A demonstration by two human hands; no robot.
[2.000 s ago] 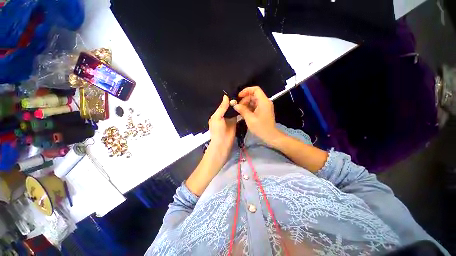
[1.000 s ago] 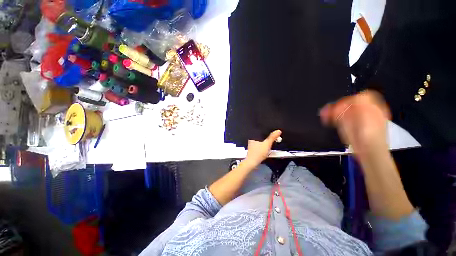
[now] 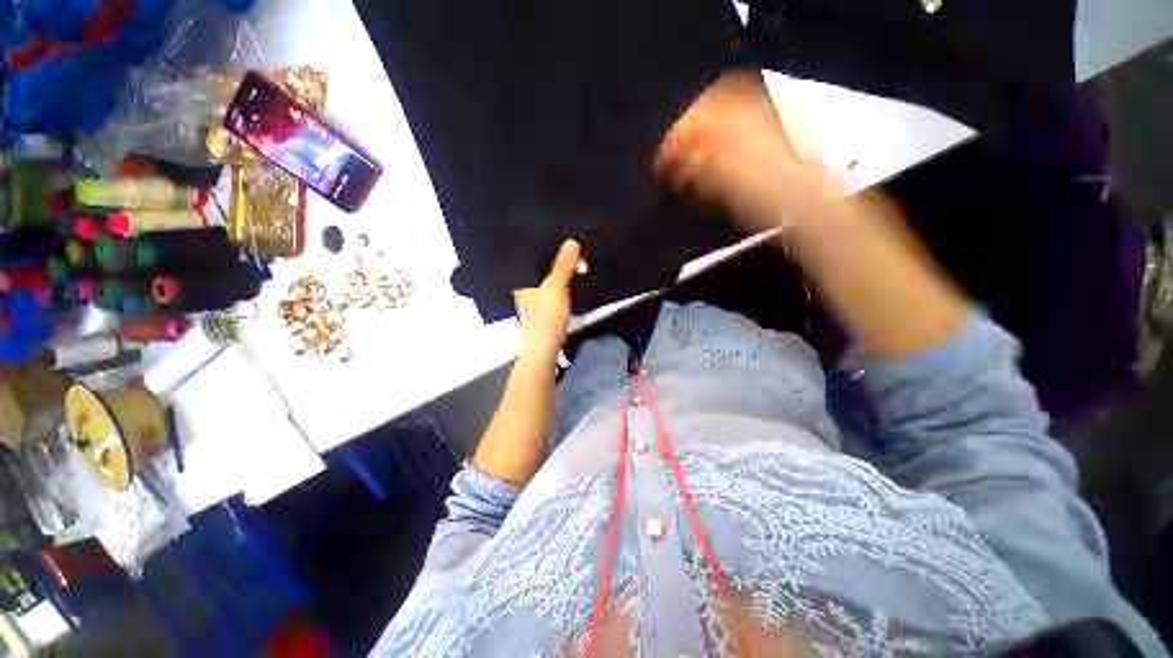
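Note:
A large black fabric panel point(image 3: 515, 142) lies in front of me over the white table. My left hand point(image 3: 551, 298) is at its near edge, thumb up, holding the fabric there. A small pearly button point(image 3: 581, 267) shows beside the left thumb. My right hand point(image 3: 727, 148) is raised over the right part of the panel and blurred by motion; its fingers look closed together, but I cannot tell what they hold. No needle or thread can be made out.
Loose buttons point(image 3: 315, 315) lie left of the panel beside a black disc point(image 3: 333, 238). Behind are a phone point(image 3: 302, 142) and a bag of gold buttons point(image 3: 268, 212). Thread cones point(image 3: 142, 221) and a yellow reel point(image 3: 113, 437) stand at left. White paper point(image 3: 855, 129) lies at right.
Two seconds ago both hands met at the button; one second ago the right hand was out to the right. The left hand stays at the edge. The camera view has swung and tilted.

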